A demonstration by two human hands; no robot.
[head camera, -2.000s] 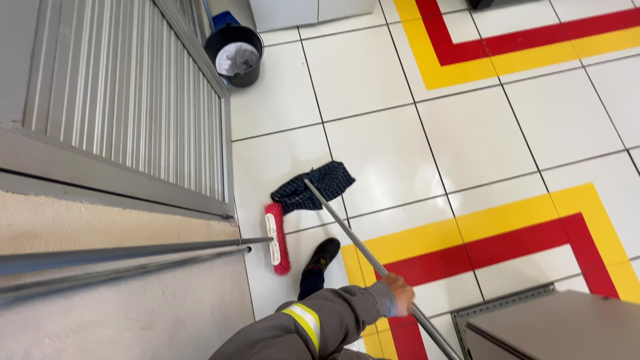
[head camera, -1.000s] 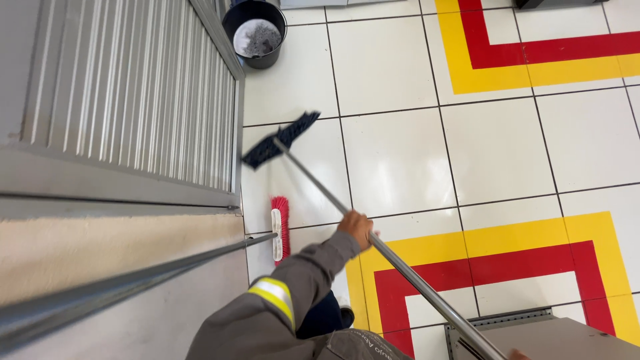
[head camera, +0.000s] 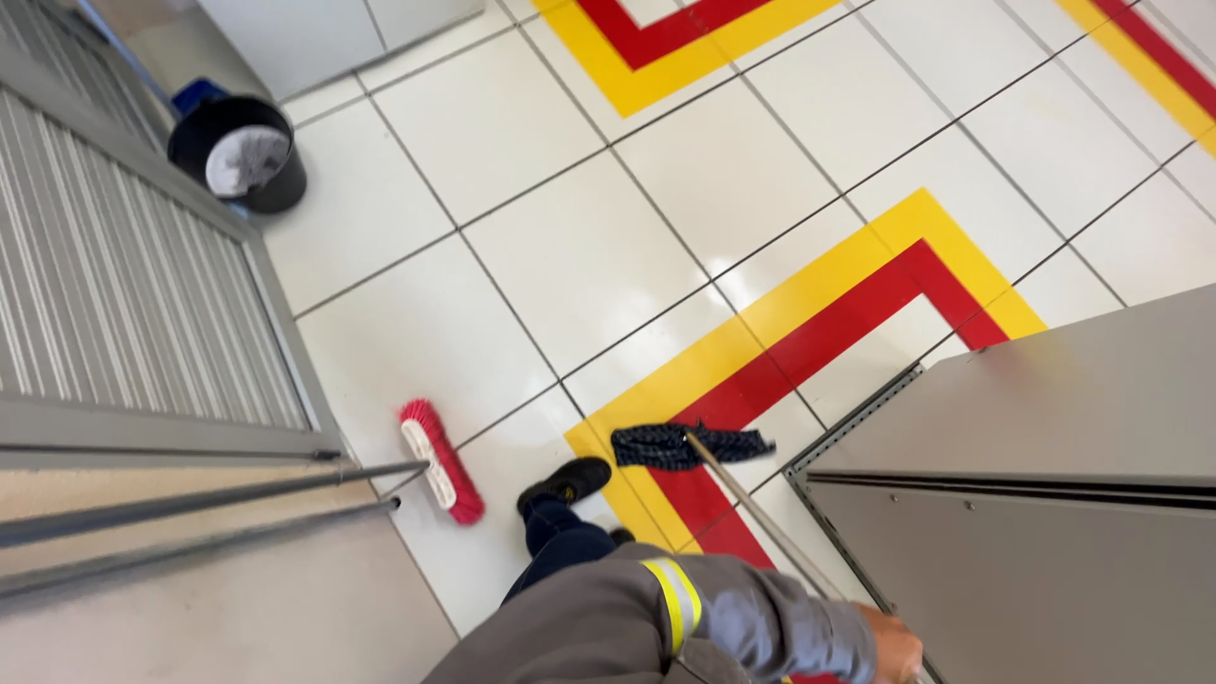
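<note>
My left hand (head camera: 895,646) is closed around the pole (head camera: 760,513) of a floor mop, at the lower right. A dark checked cloth (head camera: 698,446) covers the mop's head and lies on the floor over the yellow and red stripes, just right of my shoe (head camera: 565,483). My grey left sleeve with its reflective band reaches across the bottom of the view. My right hand is out of view. A broom head with red bristles (head camera: 460,484) rests on the tiles left of my shoe; its handle (head camera: 228,494) runs to the left edge.
A black bucket (head camera: 285,176) with greyish-white contents stands at the upper left by a ribbed metal panel (head camera: 123,256). A blue item is behind it. Grey cabinets (head camera: 1045,579) stand at the right, and a light cabinet (head camera: 294,38) at the top left. White tiles (head camera: 579,275) lie between.
The cloth-covered mop head has moved from the floor beside the ribbed panel to the right, onto the striped floor near the grey cabinet. My left hand has moved right with the pole.
</note>
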